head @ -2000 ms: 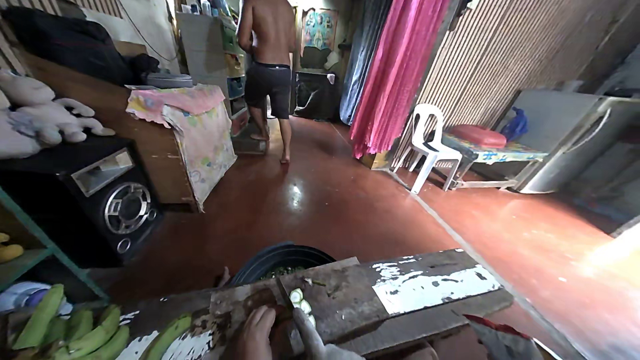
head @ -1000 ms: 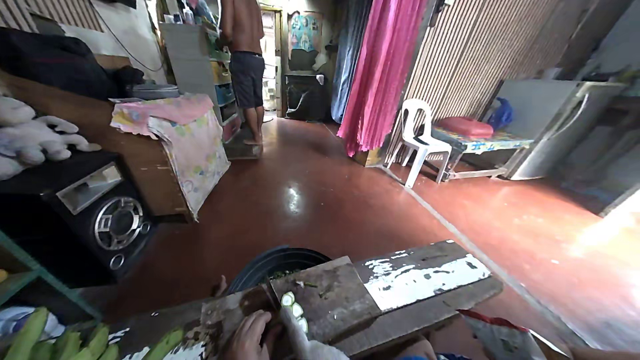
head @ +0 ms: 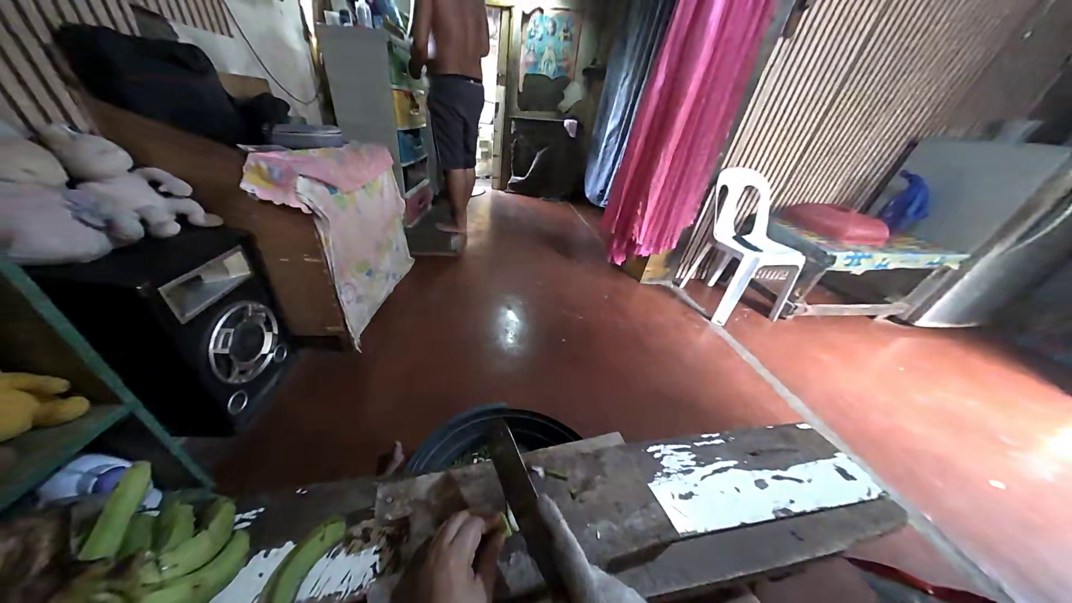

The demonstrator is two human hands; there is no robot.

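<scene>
On a worn wooden board [head: 603, 494], my left hand [head: 459, 557] has its fingers curled down on a small green and pale piece [head: 506, 524], mostly hidden by the fingers. Just to its right is a dark-bladed knife [head: 521, 494], its tip pointing away over a black tub [head: 452, 435] beyond the board. My right hand [head: 586, 565], in what looks like a pale covering, is at the knife's near end; the grip itself is hidden. Green bananas [head: 188, 548] lie at the lower left, and a single green banana [head: 306, 557] lies nearer my left hand.
A black speaker [head: 167, 318] and a green shelf [head: 92, 360] stand at left. A person [head: 456, 100] stands at the back by a drawer cabinet [head: 356, 84]. A white plastic chair [head: 745, 243] and a low table [head: 888, 251] are at right, past a pink curtain [head: 678, 126].
The knife blade now shows raised beside my left hand, where pale cut pieces showed earlier. The person at the back walked farther off, then stood by the cabinet.
</scene>
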